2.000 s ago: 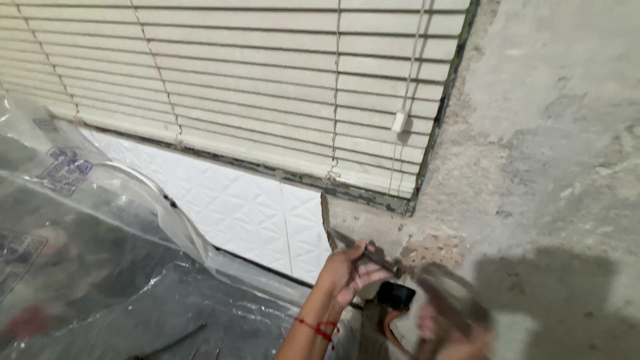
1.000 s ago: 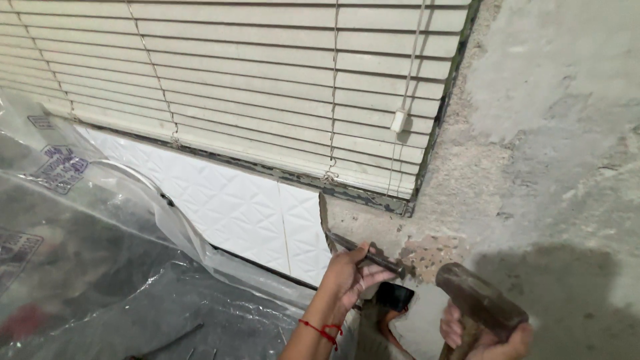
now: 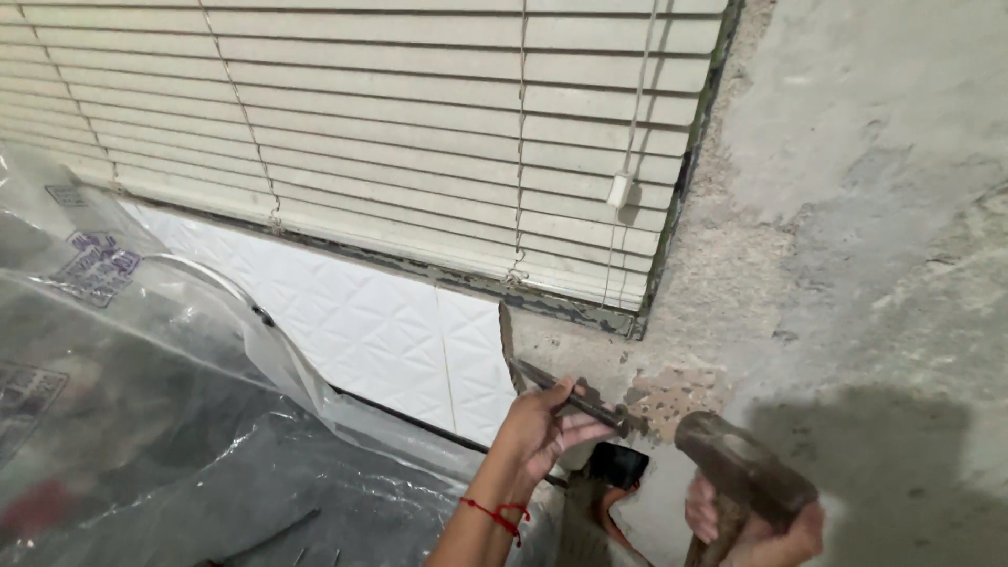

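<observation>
My left hand (image 3: pixel 547 425), with a red cord bracelet at the wrist, holds a metal chisel (image 3: pixel 579 400). The chisel's tip meets the broken edge of the white embossed wall tiles (image 3: pixel 378 339), and its struck end points right and down. At the lower right my right hand (image 3: pixel 752 524) grips a sledgehammer (image 3: pixel 744 468) by its wooden handle, close below the heavy head. The hammer head is a short way right of the chisel's end, apart from it. Bare mortar and a rough reddish patch (image 3: pixel 677 394) show on the wall between them.
Closed white blinds (image 3: pixel 378 134) and their cord hang over the window above the tiles. Clear plastic sheeting (image 3: pixel 236 472) covers the lower left. A black object (image 3: pixel 620 465) lies just below the chisel. Bare plaster wall (image 3: pixel 882 236) spans the right side.
The hammer, blurred by motion two seconds ago, now shows sharply, a little right of the chisel. My left hand has kept the chisel at the tile edge.
</observation>
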